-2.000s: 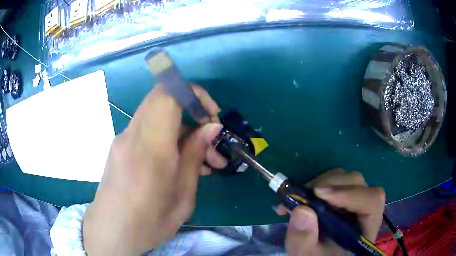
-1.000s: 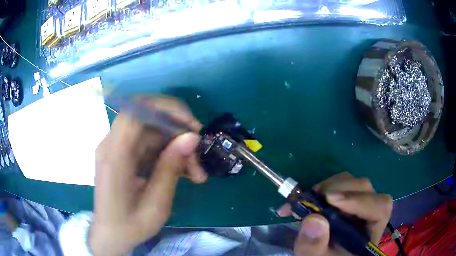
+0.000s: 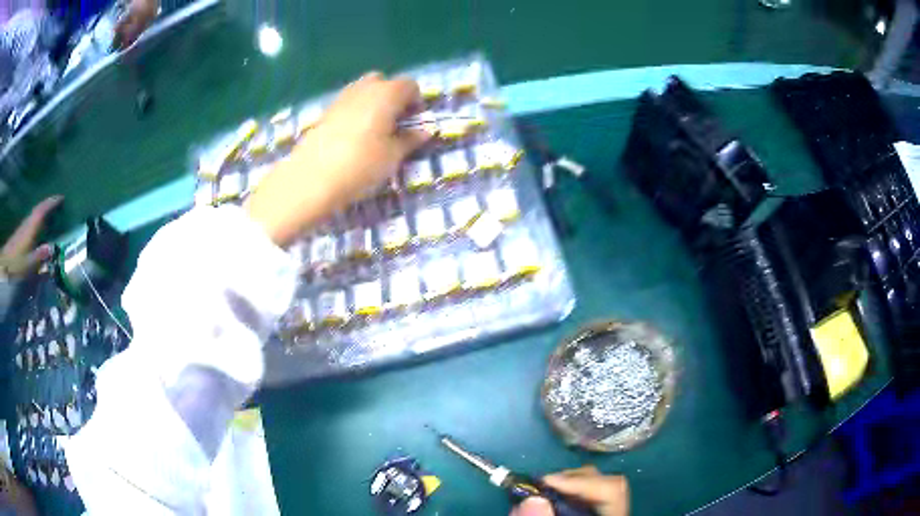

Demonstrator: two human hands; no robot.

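The clear blister tray [image 3: 444, 328] lies on the green mat with rows of white-and-yellow battery packs [image 3: 431, 224]. My left hand [image 3: 353, 131] is over the tray's far part, fingers at the packs there; blur hides whether it grips one. The tweezers cannot be made out. My right hand [image 3: 590, 491] holds the soldering iron [image 3: 484, 461] at the bottom edge, its tip pointing up-left, off the board. The small dark device with its round board [image 3: 396, 486] lies on the mat left of the iron, a yellow patch [image 3: 432, 484] beside it, touched by neither hand.
The bowl of silvery scraps [image 3: 610, 388] stands right of the iron. Black soldering station boxes [image 3: 752, 302] with a yellow sponge [image 3: 840, 353] and a black parts tray are at right. White paper [image 3: 242, 469] lies under my left sleeve. Small units and another person's hand [image 3: 30, 242] are at far left.
My left hand has left the device and reached forward over the tray. The iron has moved off the board. The view has shifted to show the whole tray and the station.
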